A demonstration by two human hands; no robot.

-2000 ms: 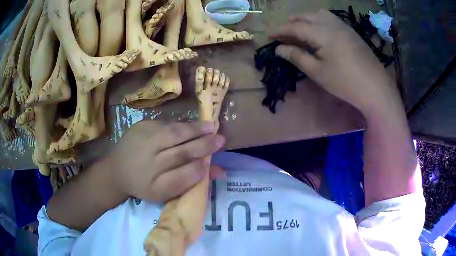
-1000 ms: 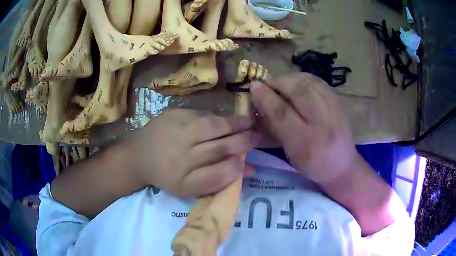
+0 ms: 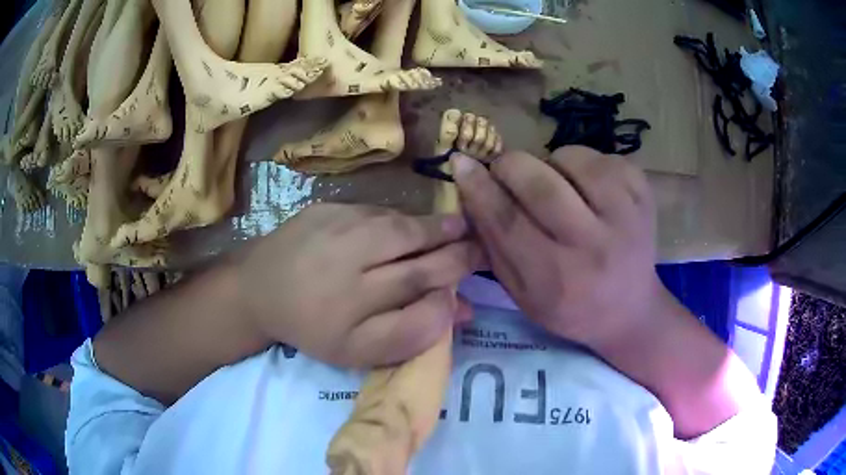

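Observation:
My left hand [image 3: 371, 283] is closed around the lower part of a tan model leg [image 3: 399, 399], whose foot and toes [image 3: 473, 132] point away from me over the table edge. My right hand [image 3: 570, 241] pinches a thin black strap piece [image 3: 434, 166] between thumb and forefinger at the ball of the foot, just below the toes. The strap's loop sticks out on the left side of the foot. My right fingertips hide its other end. A loose strap heap [image 3: 594, 121] lies beyond my right hand.
Many model legs [image 3: 209, 83] are piled at the left. A white dish [image 3: 501, 17] with a thin stick [image 3: 529, 13] is at the far edge of view. A second strap heap [image 3: 733, 97] lies beside a white scrap [image 3: 761, 79] on the cardboard-covered table [image 3: 668, 213]. Blue crates [image 3: 700, 297] are below.
My right hand has come from the near strap heap to the held foot with a strap piece. Since one second ago the strap has shifted slightly at the foot. The view has also shifted.

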